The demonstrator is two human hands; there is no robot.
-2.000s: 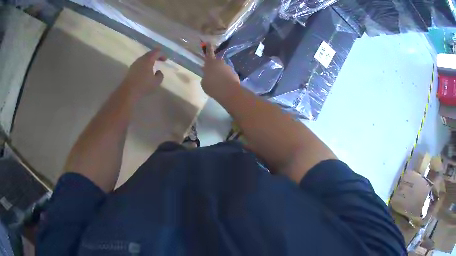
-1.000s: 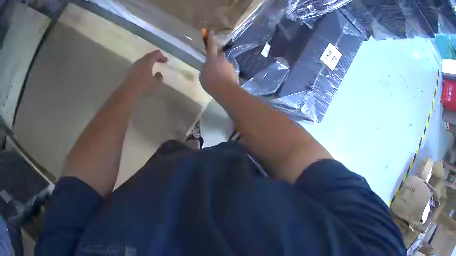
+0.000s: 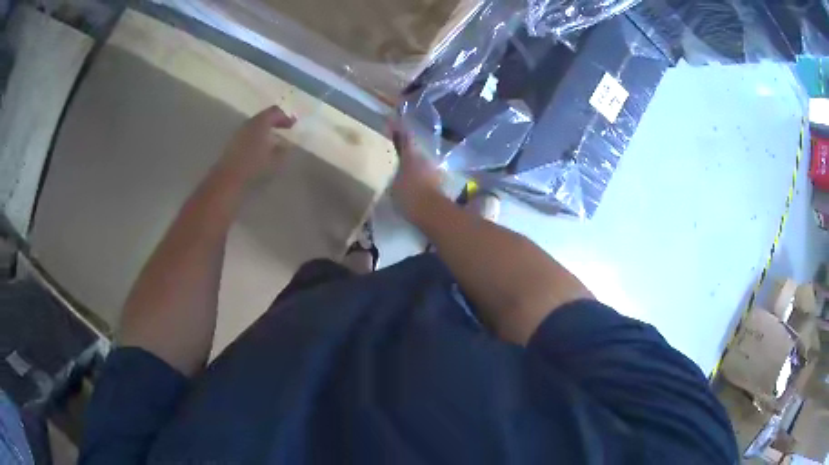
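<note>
A large carton (image 3: 364, 27) under clear stretch film stands at the top centre. My right hand (image 3: 415, 177) is at the carton's near right corner, beside loose crinkled film (image 3: 495, 136). It is blurred; a small orange-red and dark utility knife (image 3: 389, 100) seems to show at its fingertips. My left hand (image 3: 259, 136) is over the pale edge of a tan cardboard sheet (image 3: 136, 154), fingers bent, with nothing clearly seen in it. Whether it touches the sheet or thin film is unclear.
Film-wrapped dark bundles (image 3: 582, 118) with white labels stand right of the carton. Glossy floor (image 3: 673, 209) with yellow-black tape (image 3: 768, 259) lies further right. Torn brown cartons (image 3: 759, 350) are at the lower right. A dark labelled block (image 3: 41, 336) is at the lower left. My feet show below the sheet's corner.
My right hand has moved down and slightly right, off the carton's top towards its lower corner. The orange tip shows less clearly. My left hand has shifted slightly down and left.
</note>
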